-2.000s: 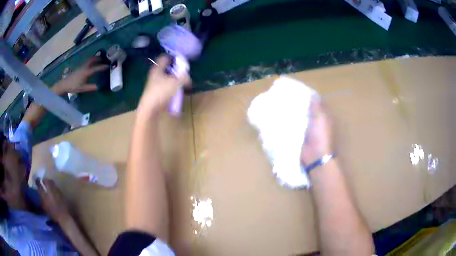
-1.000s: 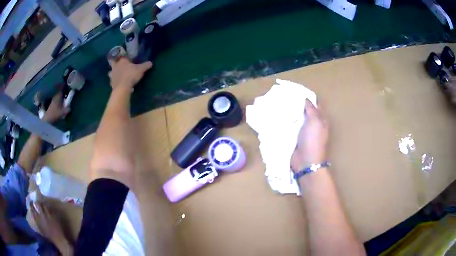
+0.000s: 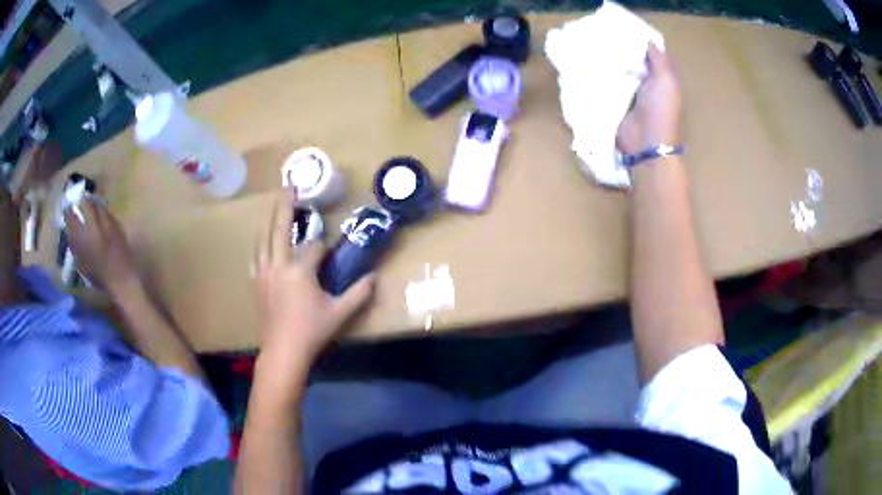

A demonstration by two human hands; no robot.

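Note:
My left hand [image 3: 311,290] is around the handles of a white mini fan [image 3: 311,178] and a black mini fan [image 3: 400,187] at the table's near left. It partly covers the handles; the white one is mostly hidden. My right hand [image 3: 655,111] holds the crumpled white wiping cloth [image 3: 600,82] above the table, right of centre. A purple mini fan [image 3: 474,174] lies between my hands, and another black mini fan [image 3: 448,82] lies behind it, their heads close together.
A solvent squeeze bottle [image 3: 189,145] is at the left. A neighbouring person's hand [image 3: 102,242] and striped blue sleeve are at far left. Dark fans [image 3: 843,82] lie on the cardboard-covered table [image 3: 580,247] at far right. A yellow crate liner [image 3: 822,372] is low right.
My left hand has come back from the green belt to the near table with the white and black fans. The view has shifted, so the other two fans and my cloth hand appear higher.

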